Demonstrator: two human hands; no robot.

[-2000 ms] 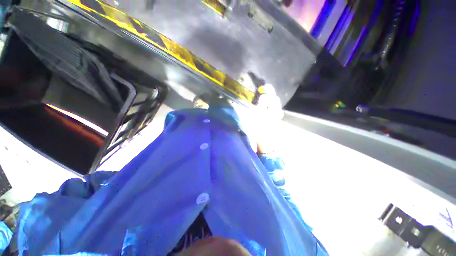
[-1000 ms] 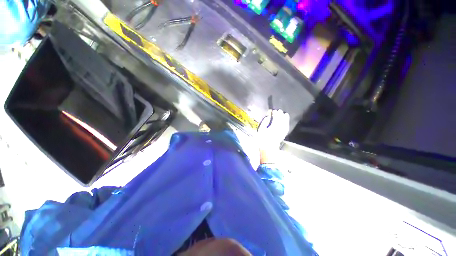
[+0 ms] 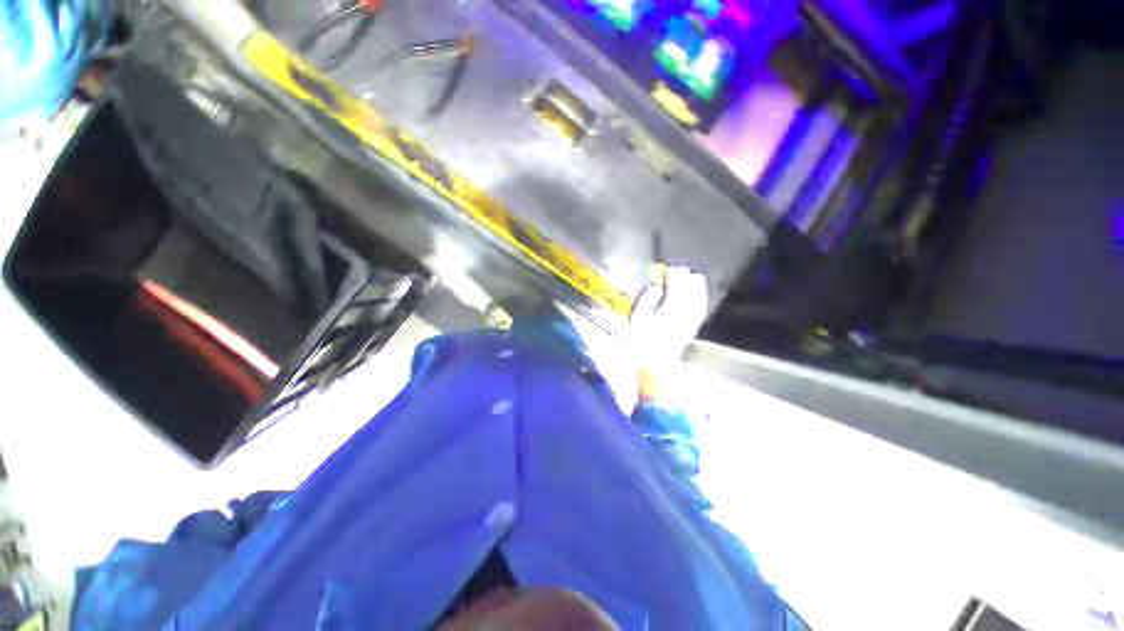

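Note:
My right hand [image 3: 669,311], in a white glove and overexposed, is at the near end of the grey metal bench top [image 3: 592,203], by the yellow-black tape [image 3: 419,160]. A thin dark piece shows just above its fingers; whether the hand grips it is unclear. My left hand is not visible; only the blue left sleeve [image 3: 160,555] shows at the lower left. Two hand tools with orange-red parts lie on the metal: one pliers-like tool [image 3: 450,74] and another [image 3: 339,27] cut by the top edge. A small brass-coloured block [image 3: 561,111] lies near them.
A deep black bin [image 3: 123,358] stands open at the left. Green boards [image 3: 693,59] lie under violet light at the top. A dark machine area [image 3: 1023,222] and pale rail [image 3: 912,413] are at right. Another person's blue clothing [image 3: 43,49] shows at the upper left.
The view has shifted, bringing the hand tools and lit boards into sight since the oldest frame. My right hand stays by the tape's end. The other person's blue clothing has come into view more.

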